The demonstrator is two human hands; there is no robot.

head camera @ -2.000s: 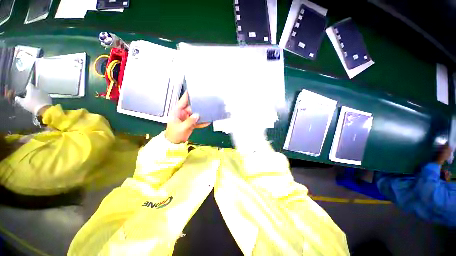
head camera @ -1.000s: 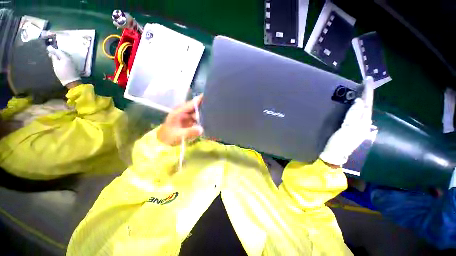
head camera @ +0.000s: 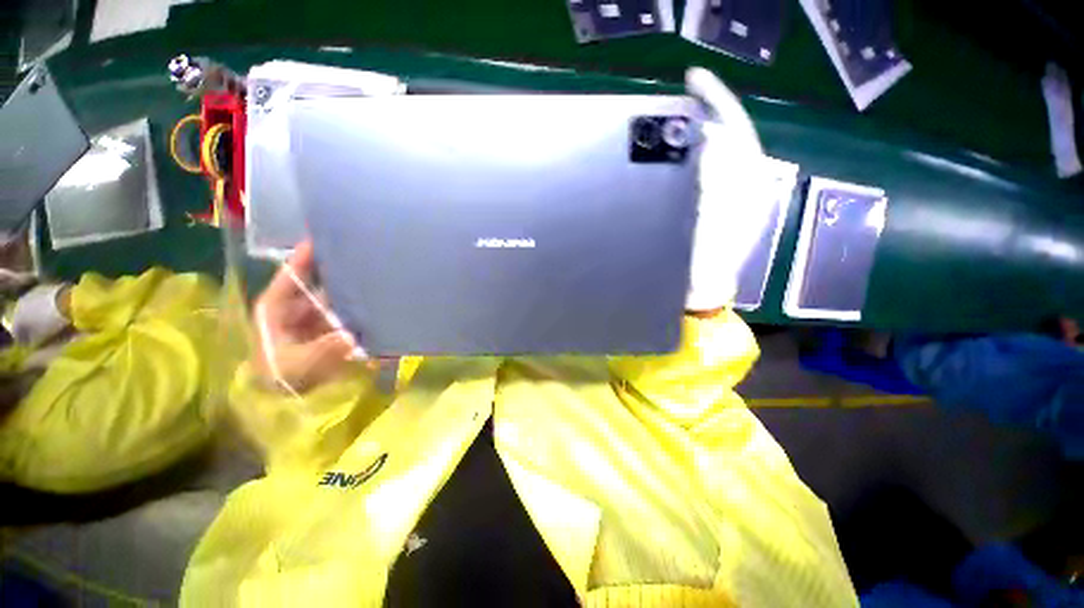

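A dark grey tablet back cover (head camera: 493,226) is held up in front of me, outer face toward me, its long edges nearly level. Its camera block sits at the upper right corner. My left hand (head camera: 303,327), bare, holds the lower left corner. Clear film with bright edges hangs by that hand, past the cover's left edge. My right hand (head camera: 722,196), in a white glove, grips the right edge; its fingers behind the cover are hidden.
A stack of covers (head camera: 271,178) stands behind at left, beside a red holder (head camera: 224,154) with yellow rings. Two covers lie at right, one partly hidden (head camera: 836,249). Black inner faces (head camera: 739,26) lie on the far belt. A person in yellow (head camera: 119,368) works at left; blue sleeves show at right.
The cover was tilted down to the right a second ago and is now nearly level, farther left. Both hands moved left with it. Two seconds ago a bright white glare filled this area.
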